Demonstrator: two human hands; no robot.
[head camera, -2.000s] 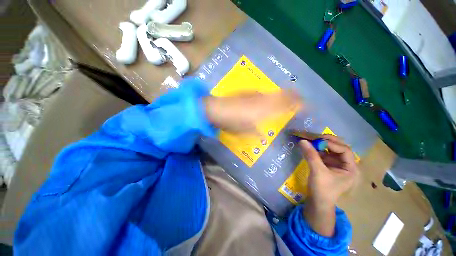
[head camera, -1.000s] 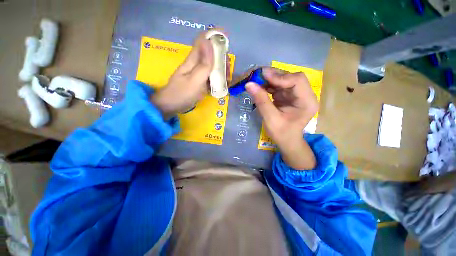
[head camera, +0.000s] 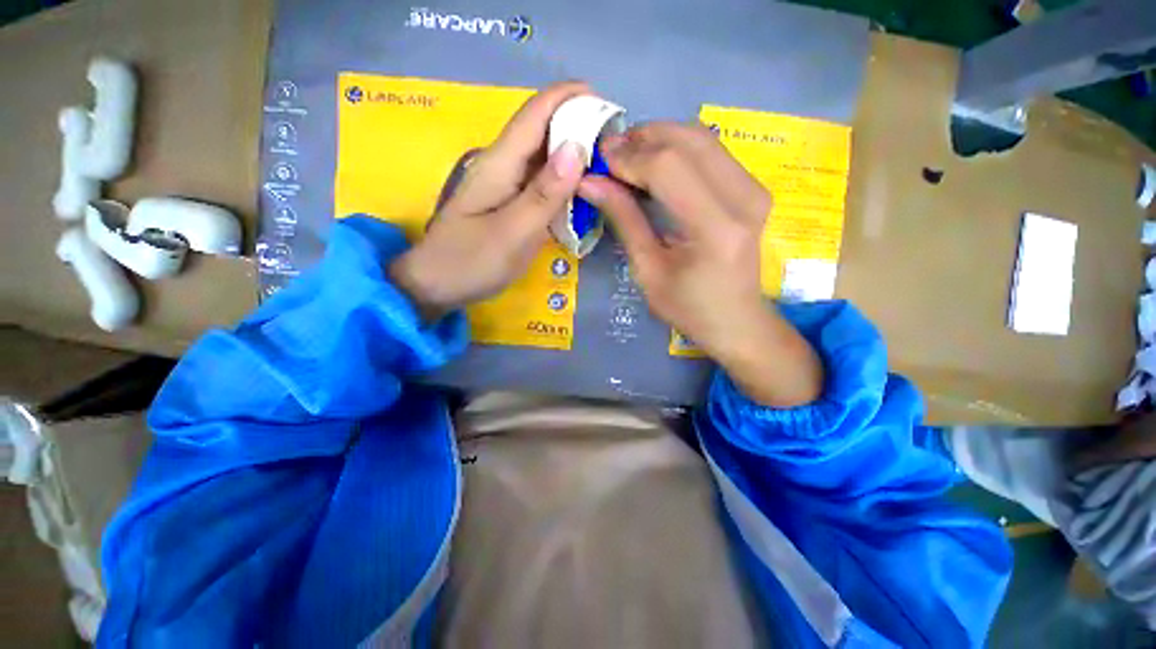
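My left hand (head camera: 494, 209) is bare and holds a white housing shell (head camera: 582, 123) upright over the printed mat, its open side facing right. My right hand (head camera: 691, 209) holds a blue battery (head camera: 587, 213) with thumb and fingertips. The battery lies partly inside the shell's cavity. Both hands meet at the shell, and the fingers hide the battery's upper part and any wires or board.
Several white shells (head camera: 112, 121) lie on the cardboard at left. The grey and yellow mat (head camera: 647, 57) lies under my hands. A white card (head camera: 1043, 274) lies at right, a grey metal post (head camera: 1065, 57) stands at upper right, and another person's sleeve (head camera: 1033, 488) shows at lower right.
My left hand took up a white shell. My right hand has moved left and brought the battery into the shell's cavity. The view has turned and shifted.
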